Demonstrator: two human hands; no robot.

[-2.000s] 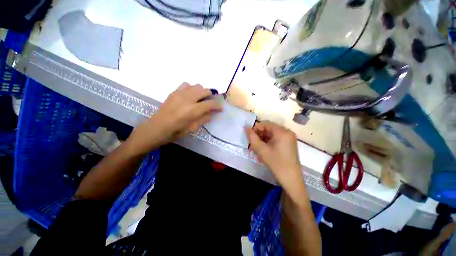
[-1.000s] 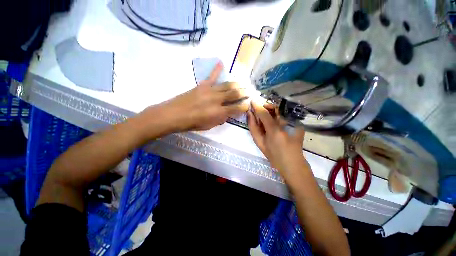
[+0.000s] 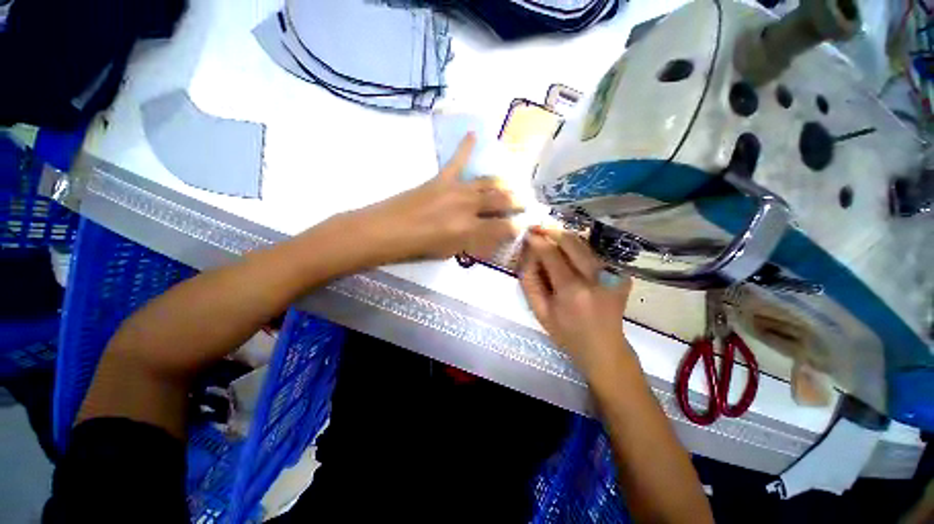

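A light grey pocket piece (image 3: 459,135) lies partly under my left hand, beside the machine bed. My left hand (image 3: 456,217) is spread flat on it, index finger stretched out, other fingertips near the needle. My right hand (image 3: 571,284) has its fingertips pinched together at the cloth edge just in front of the presser foot (image 3: 561,219). The lamp's glare and my fingers hide the needle and most of the piece. The cream sewing machine head (image 3: 655,133) with a blue stripe stands at the right.
A single grey pocket piece (image 3: 208,145) lies at the left. A stack of grey pieces (image 3: 358,46) and dark panels (image 3: 533,14) lie at the back. Red-handled scissors (image 3: 717,379) lie right of my right hand. A ruler strip (image 3: 430,315) edges the table above blue crates (image 3: 271,409).
Both hands have moved from the table's front edge up to the presser foot, taking the grey piece with them. My left hand has flattened over it. The camera view has shifted a little.
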